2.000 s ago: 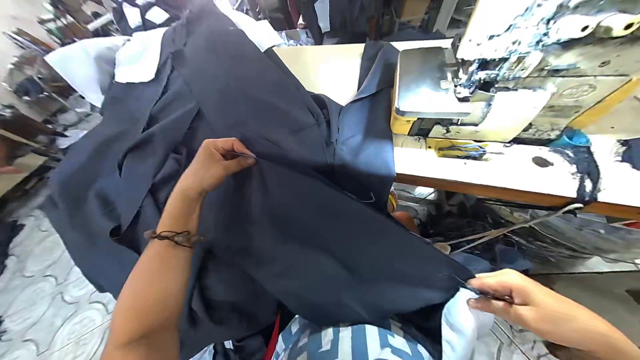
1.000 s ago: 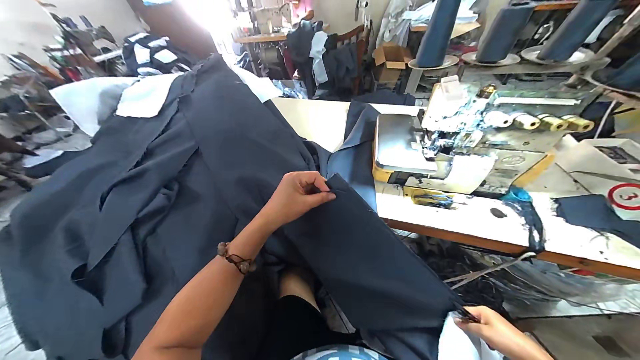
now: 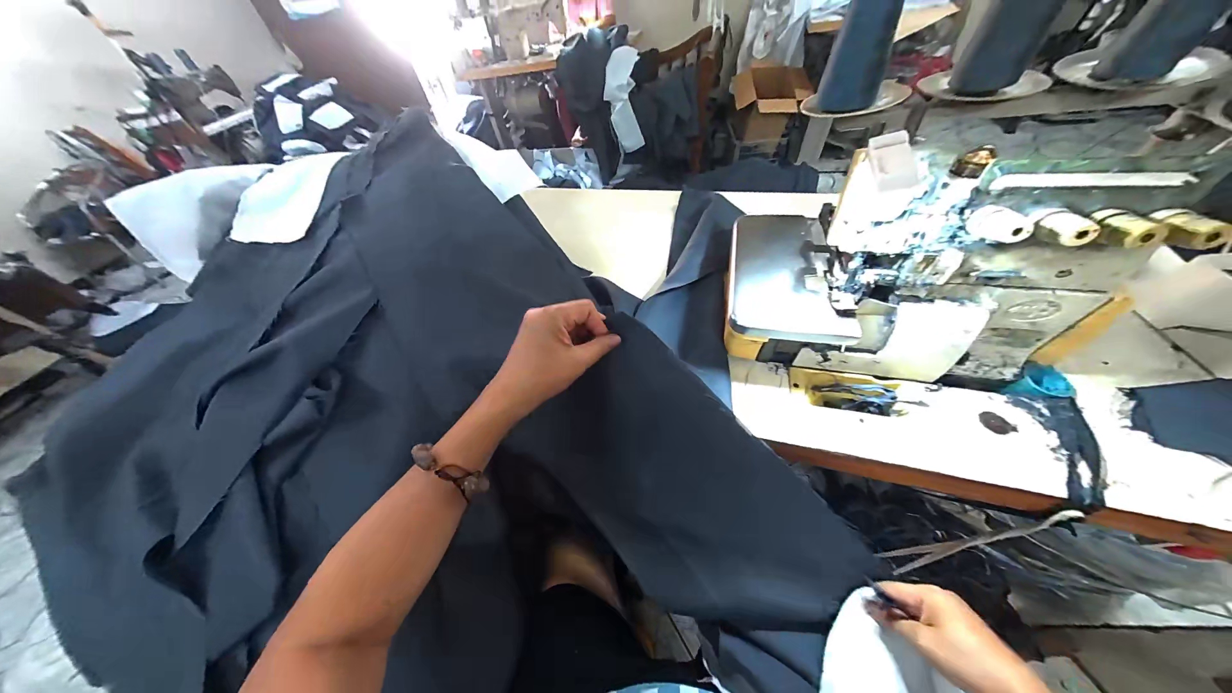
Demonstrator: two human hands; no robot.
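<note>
A long piece of dark navy fabric (image 3: 693, 462) stretches between my two hands. My left hand (image 3: 558, 346), with a beaded bracelet at its wrist, pinches the fabric's upper edge near the middle of the view. At the lower right my right hand (image 3: 938, 626) grips the fabric's other end, by a white cloth piece (image 3: 861, 650); a small dark item shows at its fingers, too unclear to name. More dark fabric (image 3: 289, 414) lies in a large draped heap on the left, with white fabric pieces (image 3: 289, 197) at its top.
An overlock sewing machine (image 3: 905, 289) stands on the pale worktable (image 3: 962, 433) at right, with thread cones (image 3: 857, 58) behind it. A yellow tray (image 3: 847, 393) sits in front. Dark scraps (image 3: 866, 500) lie below the table edge. Behind is a cardboard box (image 3: 773, 96).
My left hand has moved right along the fabric's upper edge between the oldest frame and now. The view has tilted up, showing more of the room. My right hand still grips the lower end.
</note>
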